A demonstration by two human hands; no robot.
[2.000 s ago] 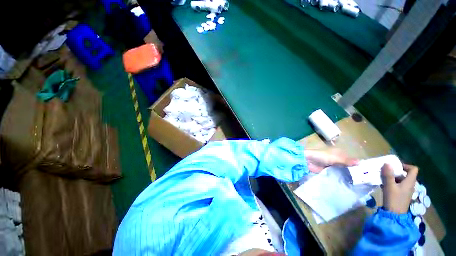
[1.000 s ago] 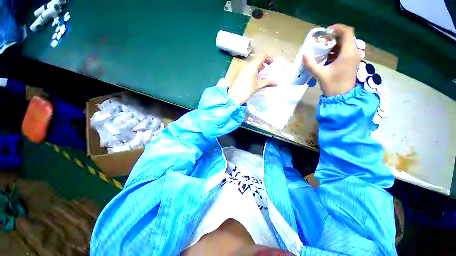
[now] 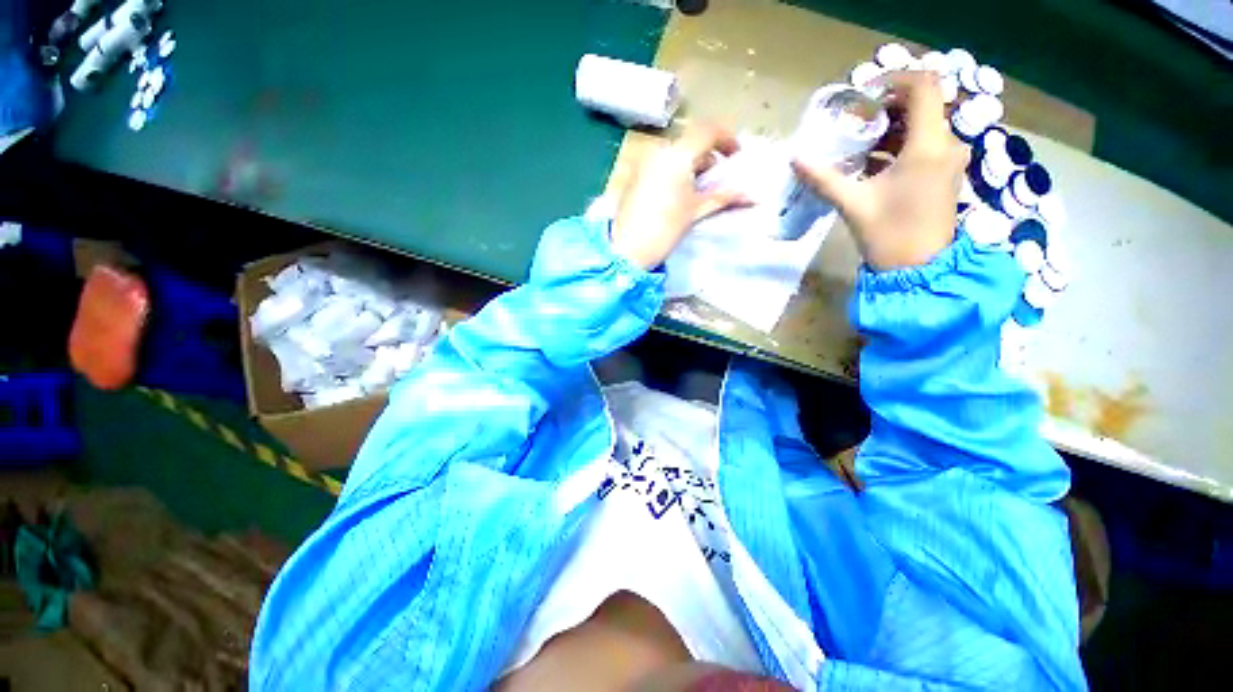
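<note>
My right hand point(image 3: 899, 183) holds a white cylinder point(image 3: 841, 125) with its round, shiny end turned up. The cylinder is tilted over white sheets point(image 3: 751, 270) that lie on tan cardboard point(image 3: 757, 54). My left hand point(image 3: 669, 196) is at the left edge of the sheets, thumb and fingers around a bunched white part of them. A second white cylinder point(image 3: 626, 91) lies on its side at the cardboard's left edge. White and dark blue round discs point(image 3: 994, 162) lie in a loose pile right of my right hand.
A pale board point(image 3: 1149, 311) with brown stains lies at the right. An open carton point(image 3: 318, 433) of crumpled white pieces point(image 3: 345, 331) stands below the bench edge at the left. More cylinders point(image 3: 115, 43) and small discs point(image 3: 149, 84) lie far left on the green bench point(image 3: 379, 122).
The view has swung from the side to square over the bench. My right hand has tilted the cylinder so its round end faces up; my left hand has closed in on the sheets.
</note>
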